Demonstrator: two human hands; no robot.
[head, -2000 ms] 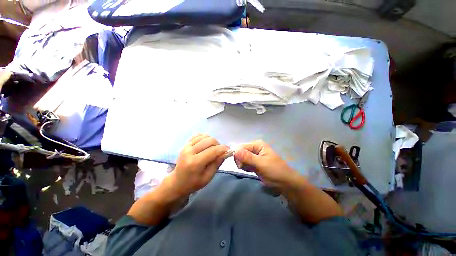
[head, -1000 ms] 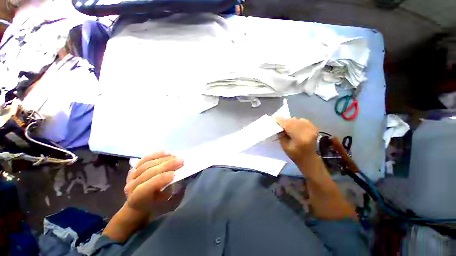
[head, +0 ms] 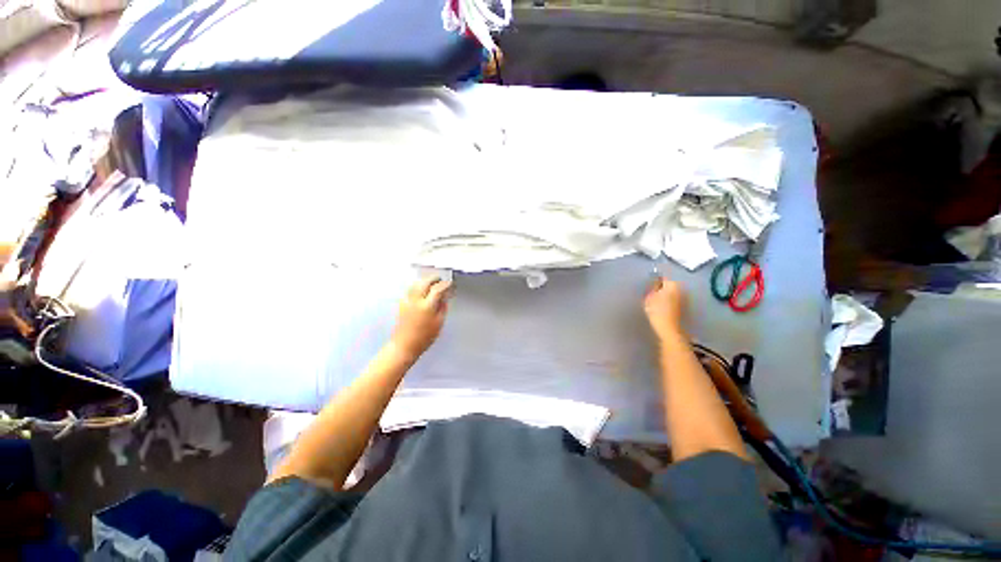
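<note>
My left hand (head: 422, 315) is at the left part of the front edge of the layered white cloth pile (head: 549, 236). Its fingertips touch or nearly touch the cloth. My right hand (head: 666, 307) is near the pile's front edge further right, its fingers bent together, with a tiny white bit at the tips. I cannot tell whether either hand grips cloth. Pressed white strips (head: 549, 412) lie at the table's near edge against my body. The iron (head: 740, 402) is right of my right forearm, which partly hides it.
Scissors with green and red loops (head: 746, 283) lie right of my right hand. A blue hose (head: 818, 499) runs off to the lower right. A dark padded board (head: 296, 55) stands beyond the table (head: 807, 209). Clothes (head: 99, 263) are heaped at the left.
The white strip between my hands is out of them; white strips lie at the near edge. Both hands have moved forward to the pile, the left also to the right. The view has shifted.
</note>
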